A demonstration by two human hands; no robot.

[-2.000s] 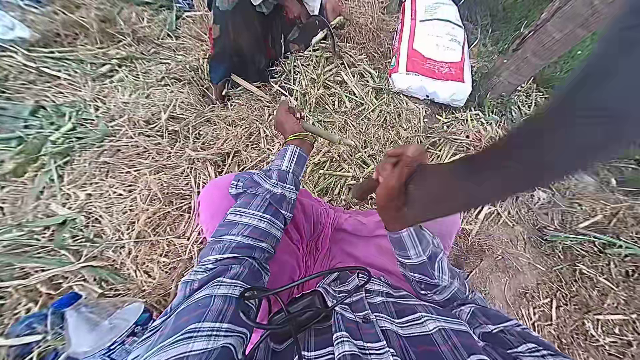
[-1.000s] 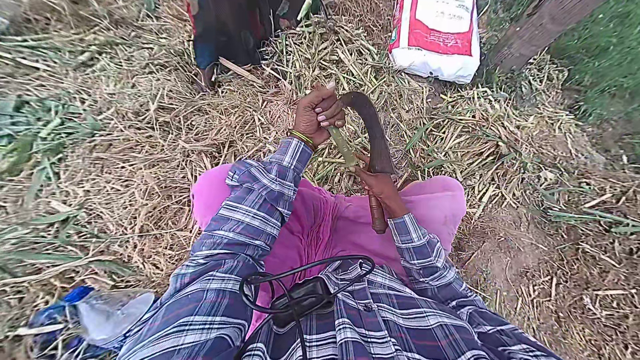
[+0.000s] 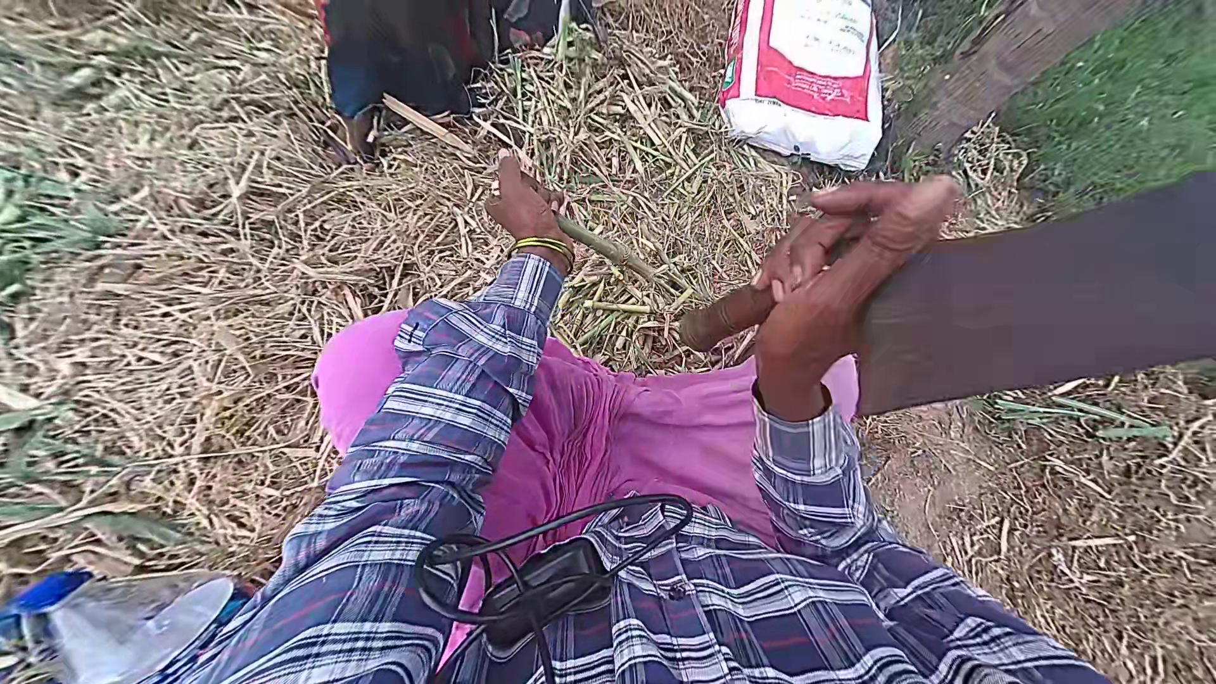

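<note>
My left hand [image 3: 524, 201], with yellow bangles at the wrist, grips one end of a green cane stalk piece [image 3: 613, 249], which points down and right over the litter. Raised at the right, my right hand [image 3: 836, 266] holds a sickle by its wooden handle [image 3: 727, 318]. The sickle's broad dark blade [image 3: 1035, 294] looms close to the camera and runs off the right edge. Blade and stalk are apart. My pink-clad knees [image 3: 665, 427] lie below both hands.
A white and red sack [image 3: 807, 85] stands beyond my right hand, next to a wooden trunk or post [image 3: 997, 76]. Another person's dark clothing [image 3: 399, 57] shows at the top. Dry stalks cover the ground. A black cable [image 3: 560, 532] lies on my lap; clear plastic [image 3: 142, 627] is at lower left.
One second ago the sickle's handle was low, near my right knee, its blade curving beside the stalk. My right hand has since lifted it up and right, and my left hand has moved left and forward.
</note>
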